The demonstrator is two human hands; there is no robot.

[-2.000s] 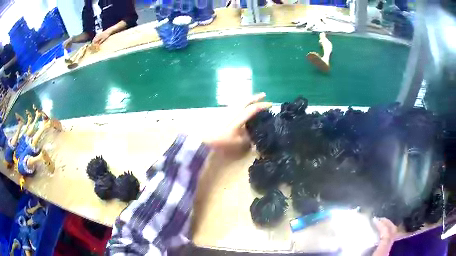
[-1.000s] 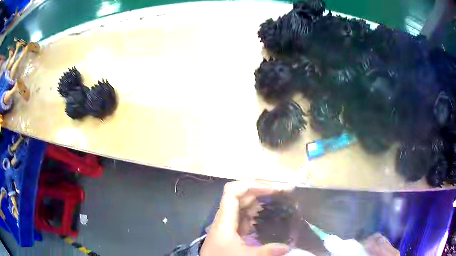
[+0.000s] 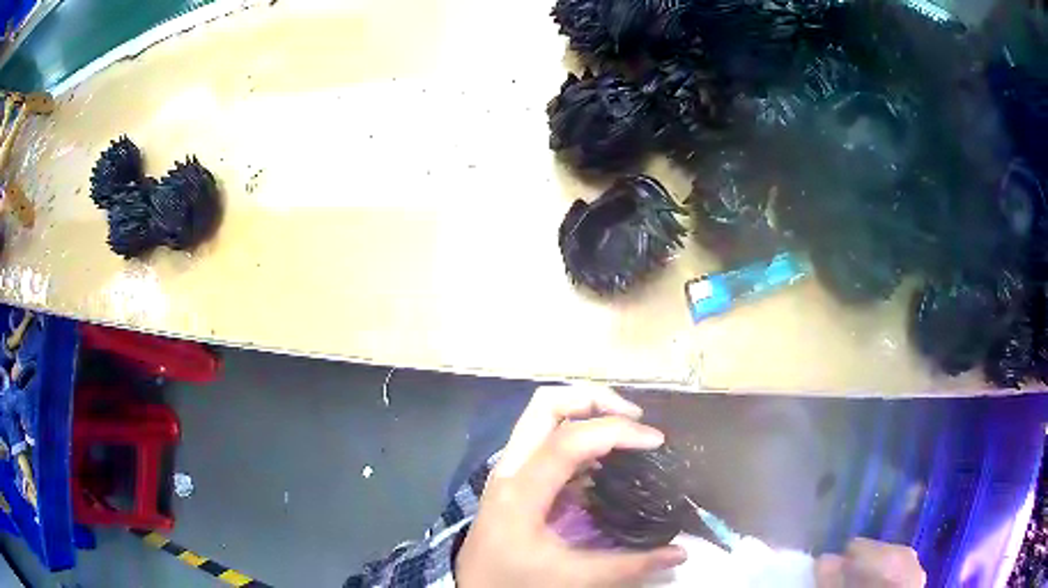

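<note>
My left hand holds a black spiky hair piece between thumb and fingers, just off the worktop's front edge. My right hand, partly cut off by the lower edge, is closed around a white glue bottle, washed out by glare. The bottle's thin nozzle points left at the hair piece, its tip at or very near it; contact cannot be told. A large heap of black hair pieces lies at right. One hair piece lies hollow side up at its near left. A bright blue flat stick lies beside it.
A small group of hair pieces lies on the tan worktop at left. Red stools and a blue crate with flesh-coloured parts stand below left. A blue-purple bin is at lower right. The green belt shows at upper left.
The view has tilted down from the belt. My left hand has come from the heap to the worktop's front edge with a hair piece. The nozzle is now closer to the piece than one second ago.
</note>
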